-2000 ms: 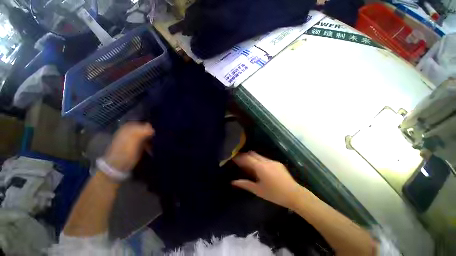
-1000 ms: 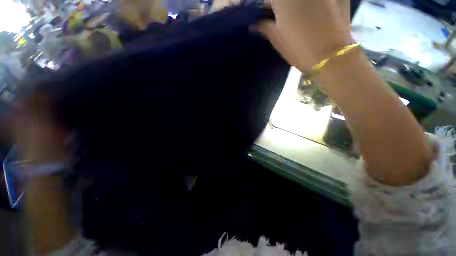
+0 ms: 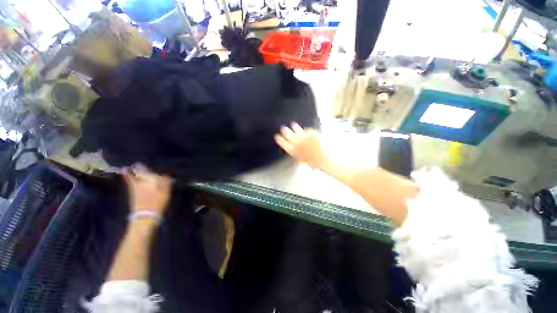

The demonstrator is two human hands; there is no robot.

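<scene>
A large dark garment (image 3: 201, 116) lies bunched on the left part of the white sewing table (image 3: 287, 177). My left hand (image 3: 145, 189) is at the garment's near left edge, its fingers partly hidden against the cloth; whether it grips is not clear. My right hand (image 3: 299, 145) rests on the garment's right edge with its fingers spread. The cream sewing machine (image 3: 427, 92) with a green panel and bright screen (image 3: 447, 115) stands right of the garment.
A black smartphone (image 3: 396, 153) lies beside the machine head. A red plastic basket (image 3: 296, 50) is at the table's far side. A blue-grey crate (image 3: 40, 226) stands at lower left. The green ruled table edge (image 3: 293, 211) runs in front. Another beige machine (image 3: 64, 98) is far left.
The dark garment, held up and blurred one second ago, now lies on the table. My right hand has come down from the top onto its right edge. The view has shifted, showing the machine fully.
</scene>
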